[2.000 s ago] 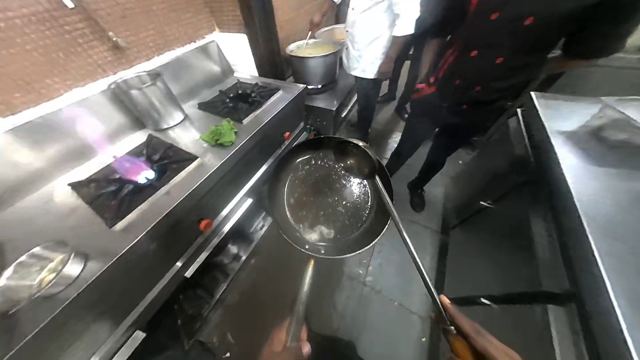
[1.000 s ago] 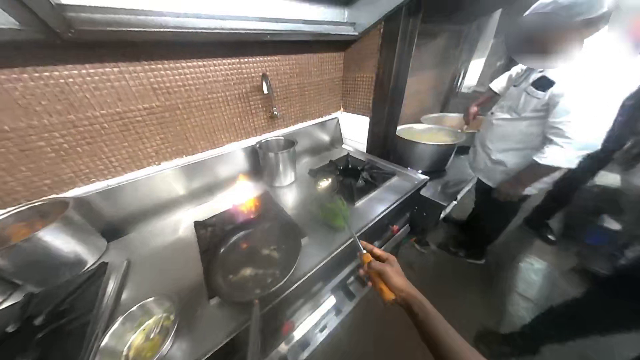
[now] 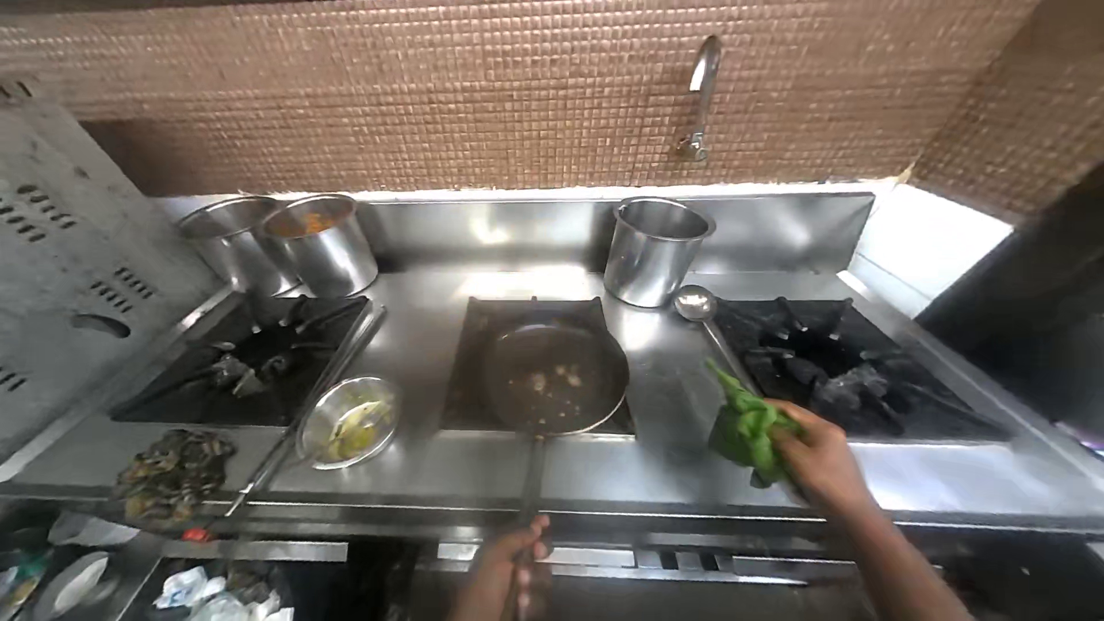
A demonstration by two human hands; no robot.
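Observation:
A dark frying pan (image 3: 556, 375) with small pale bits in it sits on the middle burner. My left hand (image 3: 509, 565) is closed around its long handle, at the stove's front edge. To the right, my right hand (image 3: 815, 457) grips a bunch of green leaves (image 3: 746, 431) above the steel counter. Behind the leaves a steel ladle (image 3: 695, 304) lies with its bowl toward the back, beside the right burner (image 3: 819, 354); the leaves and my hand hide its lower end.
A steel bowl with yellowish contents (image 3: 352, 423) stands left of the pan, near long metal utensils (image 3: 319, 388) and a dark crumpled heap (image 3: 177, 474). Steel pots (image 3: 328, 250) stand at the back left, another pot (image 3: 651, 259) behind the pan. A tap (image 3: 703, 103) projects from the tiled wall.
My right hand has let go of the orange-handled ladle and now holds the leaves, which lay on the counter. The ladle now lies on the counter. The view has swung left, toward the stove.

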